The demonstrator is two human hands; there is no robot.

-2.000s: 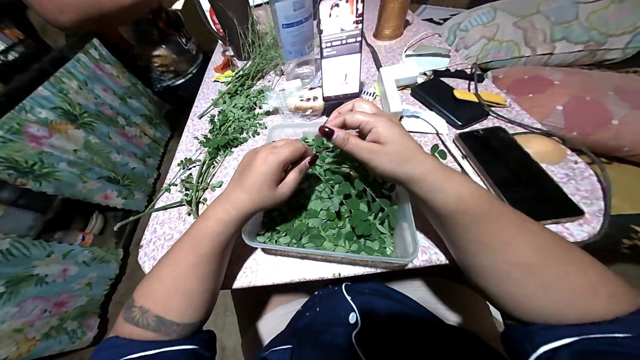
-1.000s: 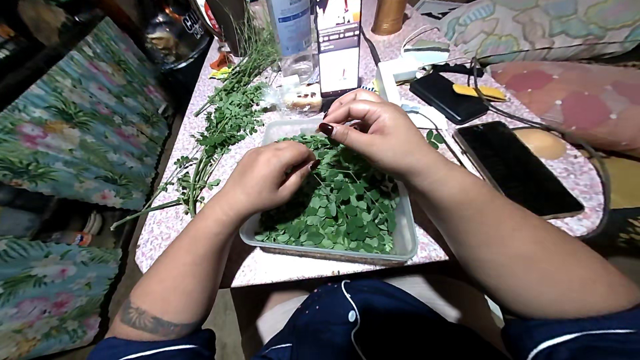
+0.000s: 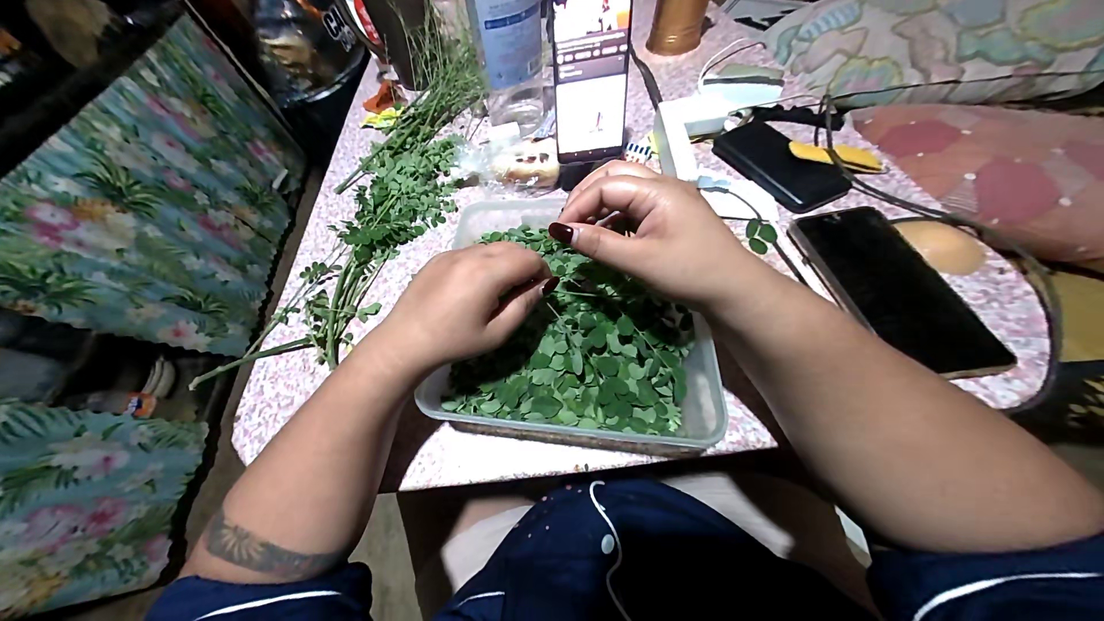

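A clear plastic container (image 3: 716, 388) on the table holds a heap of small green leaves (image 3: 586, 371). Over its left side is my left hand (image 3: 470, 297), thumb and forefinger pinched together at a thin leafy sprig whose stem is partly hidden. My right hand (image 3: 638, 216) is above the container's back part, thumb near the curled fingers; whether anything lies between them cannot be made out. Leafy green stems (image 3: 388, 198) lie in a bunch left of the container. A small leaf sprig (image 3: 760, 235) rests right of my right hand.
A lit phone (image 3: 591, 86) stands upright behind the container, beside a plastic bottle (image 3: 511, 52) and a wrapped food item (image 3: 524, 164). To the right are a dark phone (image 3: 897, 289), a black case (image 3: 780, 164), cables and cushions (image 3: 992, 164). Floral curtains (image 3: 129, 198) hang at left.
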